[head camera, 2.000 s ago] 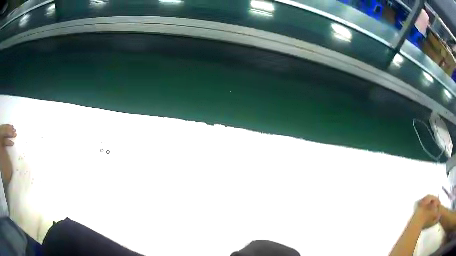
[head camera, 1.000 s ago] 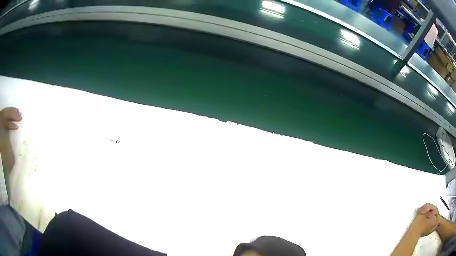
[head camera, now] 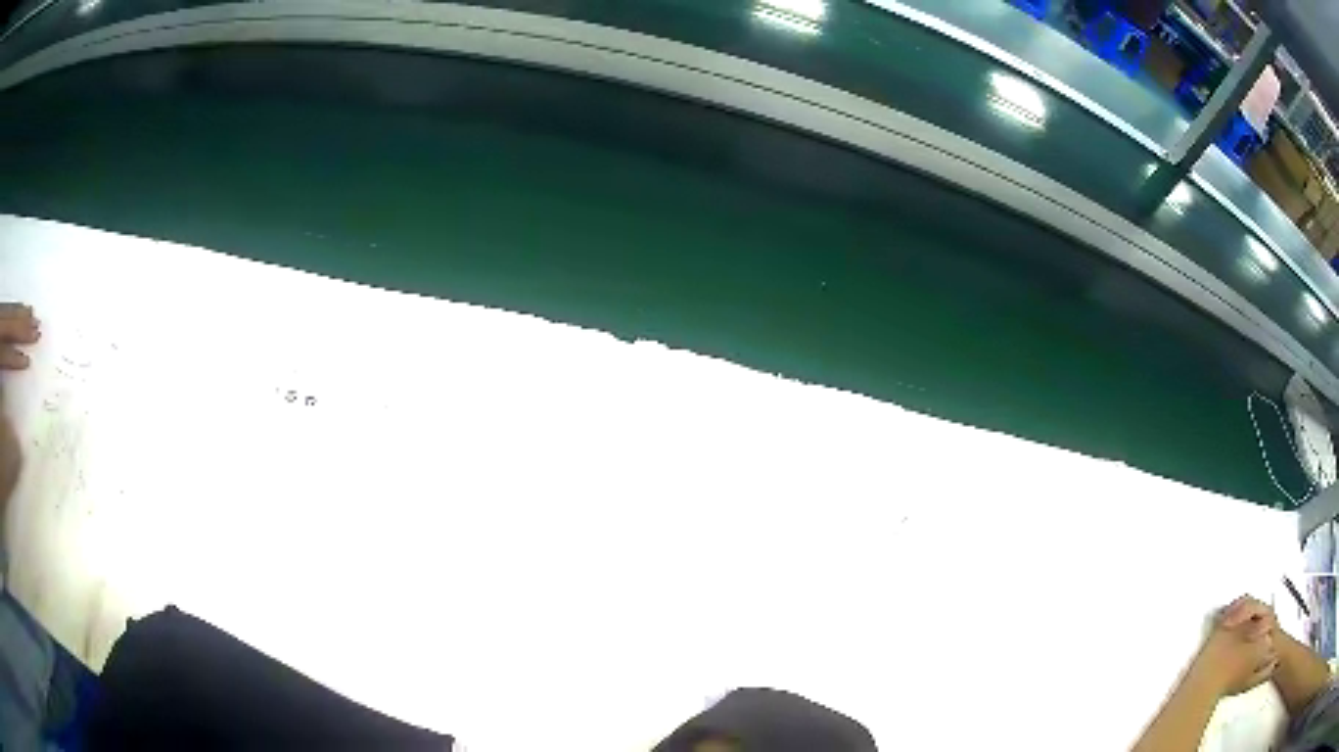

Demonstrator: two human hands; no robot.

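Neither of my hands can be made out. A dark sleeve shows at the bottom left, and a rounded dark shape is cut off by the bottom edge, with a small skin-toned patch at its lower rim. Nearest in front of me is the white tabletop, very bright. Small dark circle marks are on its left part. No part or tool can be made out on the tabletop directly before me.
The green conveyor belt runs beyond the table, with a grey rail behind it. Another person's clasped hands rest at right, near a dark slim item. Another person's hand is at left. A white unit with looped cord lies far right.
The view has shifted, so the rail and table edge sit higher in the picture than two seconds ago. The neighbour's hands at right remain clasped.
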